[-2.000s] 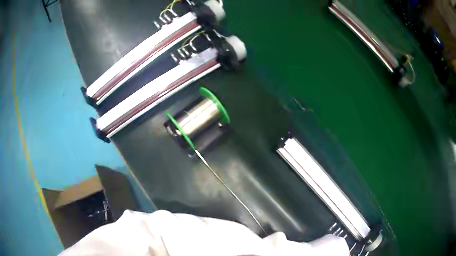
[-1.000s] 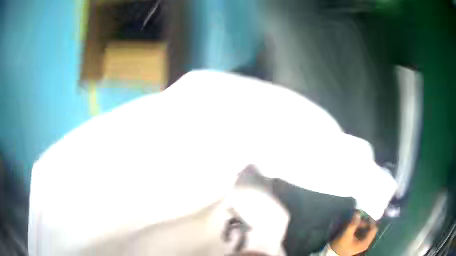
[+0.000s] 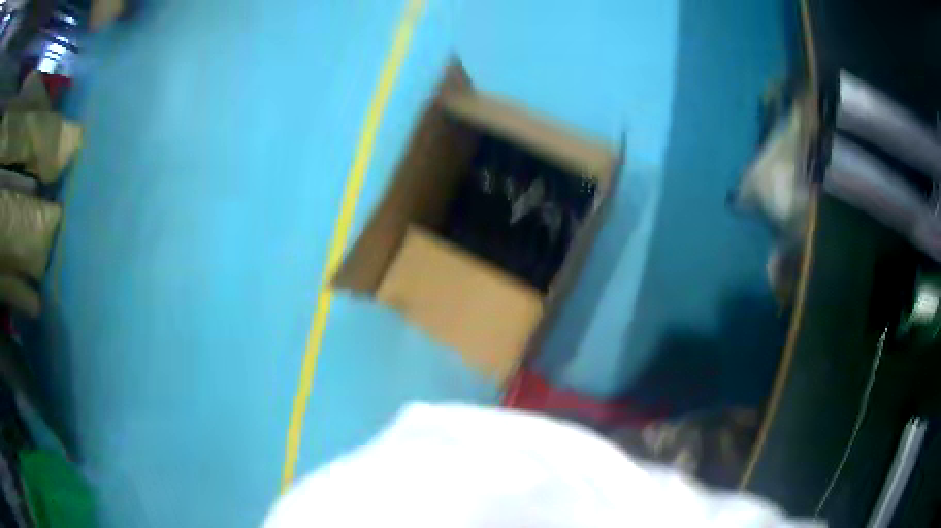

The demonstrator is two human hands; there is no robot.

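Neither of my hands is in view; a white sleeve or garment [image 3: 516,474] fills the bottom middle. Nearest in front of me, an open cardboard box [image 3: 464,294] stands on the blue floor, with dark contents and some pale bits inside. At the right, blurred, the dark bench [image 3: 825,340] carries two silver tube units [image 3: 887,186] side by side at the top. The solder spool [image 3: 923,307] is partly cut off by the right edge, and solder wire [image 3: 865,402] runs down from it. Another silver unit [image 3: 900,474] lies at the lower right.
A yellow line [image 3: 356,196] runs along the blue floor left of the box. Brown packages [image 3: 26,232] and a green object [image 3: 57,490] are at the left edge. A red object [image 3: 578,402] lies beyond the garment. A pale bundle [image 3: 779,170] is beside the bench edge.
The view has swung from the bench to the floor and the box. The bench is now at the right edge. The hand seen at the lower right one second ago is out of view.
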